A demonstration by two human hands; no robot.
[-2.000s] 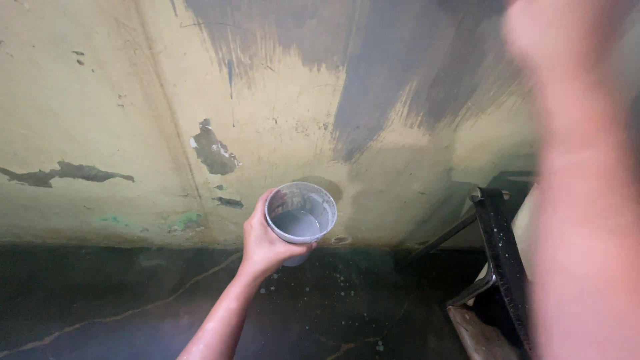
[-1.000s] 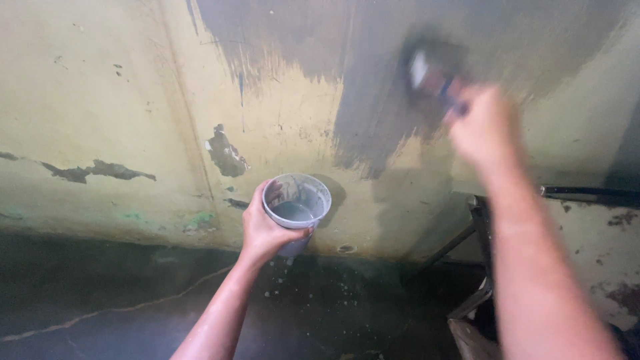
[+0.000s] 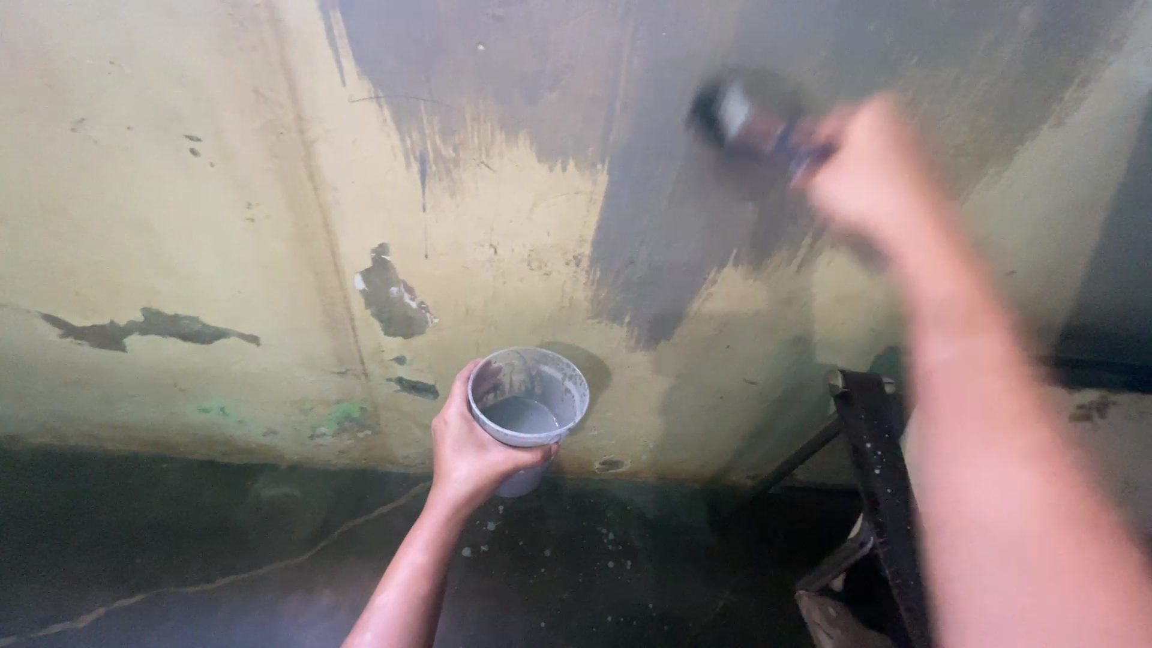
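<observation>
My left hand (image 3: 477,450) is wrapped round a translucent plastic cup (image 3: 529,396) with grey paint (image 3: 522,416) in its lower part. The cup is held just in front of the wall, above the dark floor. Up and to the right, my right hand (image 3: 864,171) grips the handle of a paintbrush (image 3: 751,121), both blurred. The brush head is at the grey-painted area of the wall (image 3: 504,54); whether its bristles touch the surface is not clear. Below the grey, the wall is pale yellow with ragged brush edges.
A dark metal frame (image 3: 877,477), speckled with paint, stands at the lower right beside my right forearm. Flaked patches (image 3: 391,297) mark the yellow wall. The dark floor (image 3: 558,567) bears pale drips and a long crack (image 3: 270,567).
My right hand, out at the upper right and blurred two seconds ago, came down and left, bringing the brush into view by one second ago. My left hand still holds the cup.
</observation>
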